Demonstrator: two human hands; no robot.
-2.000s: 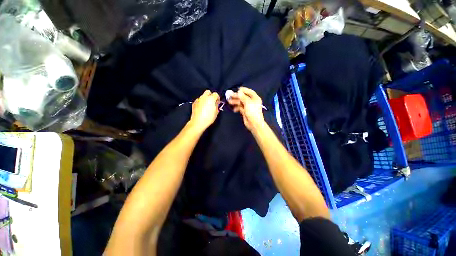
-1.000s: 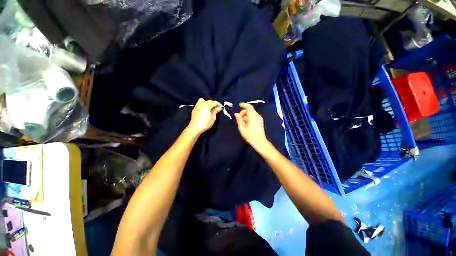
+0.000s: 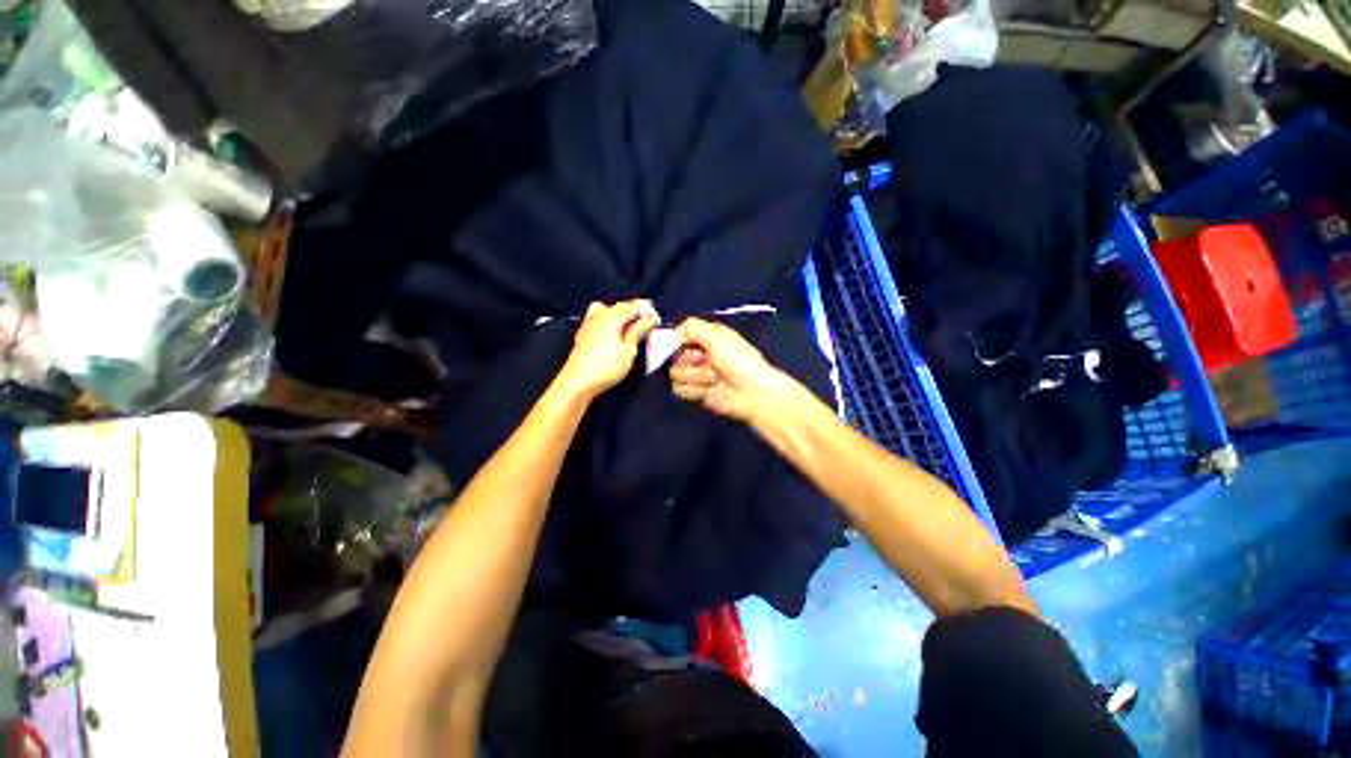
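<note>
A large navy-black garment bundle (image 3: 652, 163) lies in front of me, gathered at its middle with folds fanning out. A thin white bundle tie (image 3: 734, 311) crosses it, and its ends show on both sides of my hands. My left hand (image 3: 612, 344) pinches the tie at the gathered middle. My right hand (image 3: 714, 370) is closed just beside it, with a white piece of the tie between the two hands. The knot itself is hidden by my fingers.
A blue crate (image 3: 904, 370) holding another tied dark bundle (image 3: 1008, 267) stands at right, with a red plastic item (image 3: 1242, 292) behind. At left are a white, yellow-edged table (image 3: 178, 592) with a phone (image 3: 57, 498), and a clear bag of white spools (image 3: 134, 282).
My right hand has closed and moved inward to the tie beside my left hand. A second ago its fingers were apart and off the tie. The left hand stays at the middle.
</note>
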